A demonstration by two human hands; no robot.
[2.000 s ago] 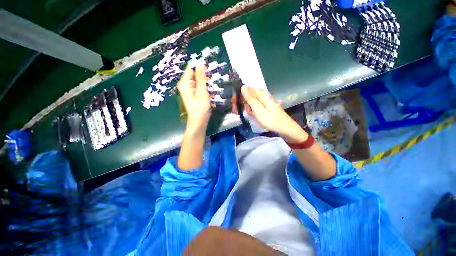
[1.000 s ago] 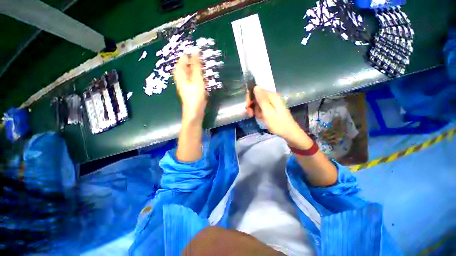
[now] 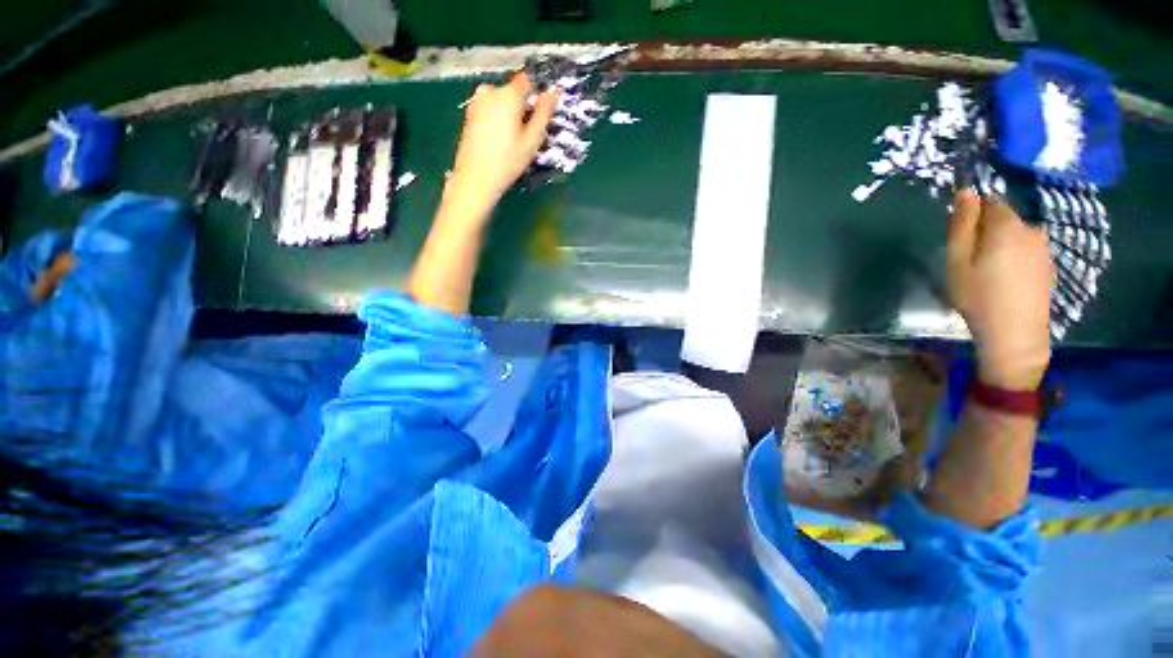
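My left hand (image 3: 495,144) is at the left pile of small white-and-black parts (image 3: 566,135), fingers bent at its left side; whether it grips a part is unclear. My right hand (image 3: 1003,276) is at the far right, fingertips at the edge of the right pile of slivers (image 3: 933,139). It partly covers the fan of black-and-white panels (image 3: 1083,244). Something dark is near its fingertips, but I cannot tell if it is held. The plain white strip (image 3: 731,219) lies between my hands, its near end over the bench edge.
A blue bin (image 3: 1057,122) with white pieces stands behind my right hand. Phone bodies (image 3: 337,180) and dark wrapped parts (image 3: 237,167) lie left. Another blue item (image 3: 84,151) is far left, near a person's blue sleeve (image 3: 129,270). A scrap box (image 3: 849,431) is below the bench.
My right hand has moved from beside the white strip far right to the panels and slivers. The panel rows near my left hand are gone from there. The camera view has turned.
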